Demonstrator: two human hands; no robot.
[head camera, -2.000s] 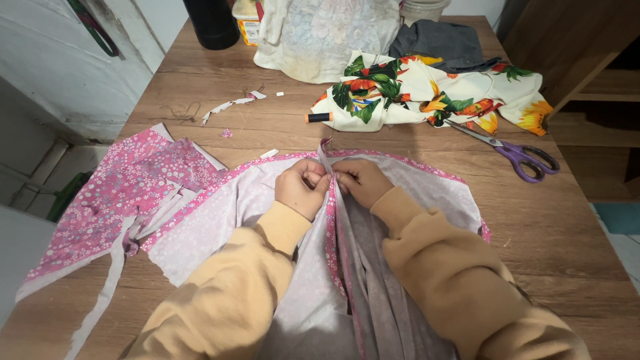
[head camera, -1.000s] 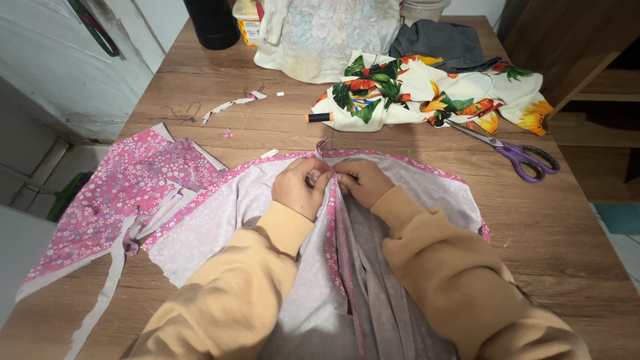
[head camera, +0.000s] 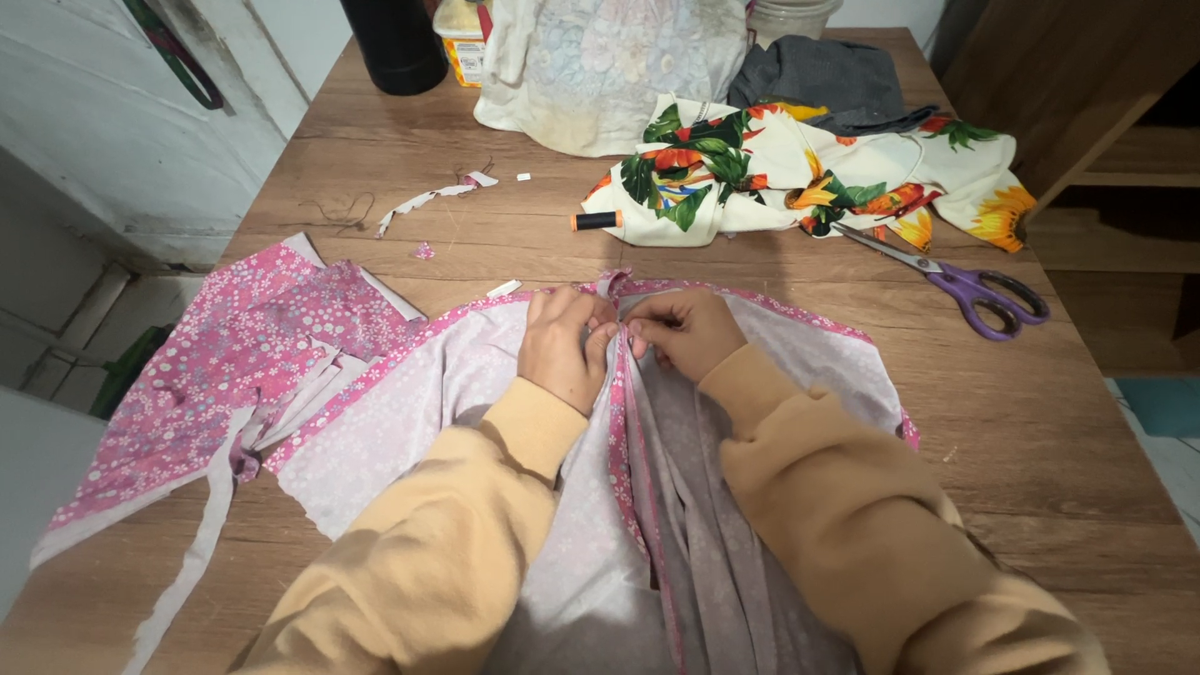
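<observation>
Pink floral fabric, pale side up with a narrow pink edge, lies spread over the table; call it the pink floral fabric (head camera: 394, 450). My left hand (head camera: 567, 347) pinches its gathered edge near the top middle. Right beside it, my right hand (head camera: 682, 330) pinches the same edge between thumb and fingers, the fingertips of both hands nearly touching. A small loop of the fabric stands up just beyond them. Folds run down from the pinch between my forearms. Whether a needle or pin is between the fingertips cannot be seen.
Purple-handled scissors (head camera: 966, 281) lie at the right, blades touching a floral print cloth (head camera: 712, 178). A black thread spool (head camera: 596, 221) is beside it. Pink fabric scraps (head camera: 225, 366) lie left. A black bottle (head camera: 394, 47), a grey cloth (head camera: 825, 80) and a stained white cloth (head camera: 609, 75) stand or lie behind.
My right hand's fingers have shifted slightly at the pinched edge. The fabric and the other things have not plainly moved.
</observation>
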